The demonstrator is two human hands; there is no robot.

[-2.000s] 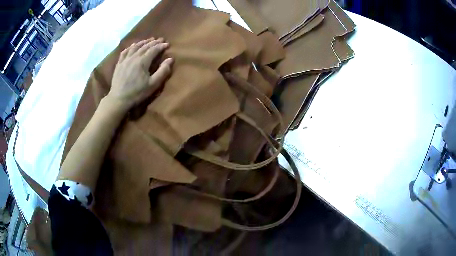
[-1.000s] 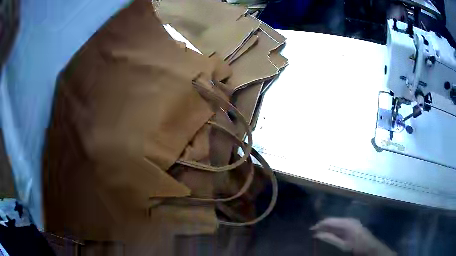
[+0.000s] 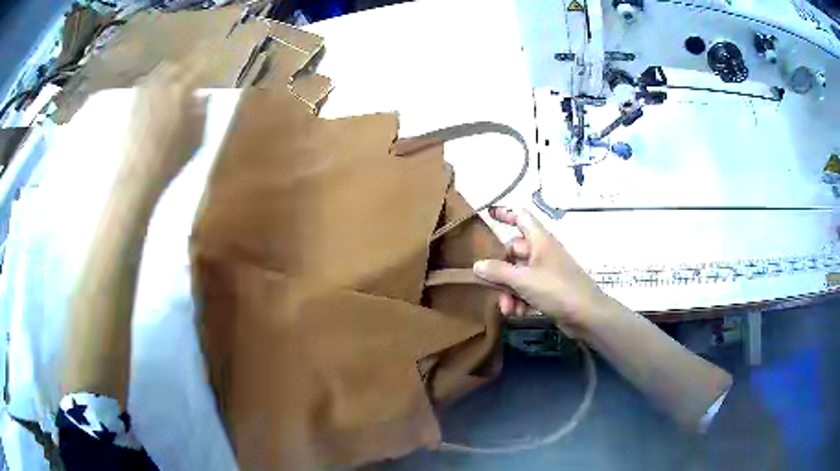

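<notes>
Brown fabric panels (image 3: 313, 221) with notched corners lie in front of me, partly over the table's front edge. White fabric (image 3: 170, 322) lies along their left side. Narrow brown handles (image 3: 520, 152) curve out to the right, one on the table and one hanging below the edge. My right hand (image 3: 530, 271) pinches a handle strap between thumb and fingers at the panels' right side. My left hand (image 3: 170, 115) is blurred, over the upper edge of the white fabric; its fingers are unclear, so I cannot tell if it grips anything.
A white sewing machine head with needle parts (image 3: 578, 138) stands at the upper right. Stacked brown pieces (image 3: 184, 46) with stepped corners lie at the upper left. A printed ruler scale (image 3: 682, 273) runs along the table's front edge. Something blue shows at the lower right.
The view has swung right toward the machine. My right hand has come up from below the table edge and taken hold of a strap. The panels now lie nearer the machine.
</notes>
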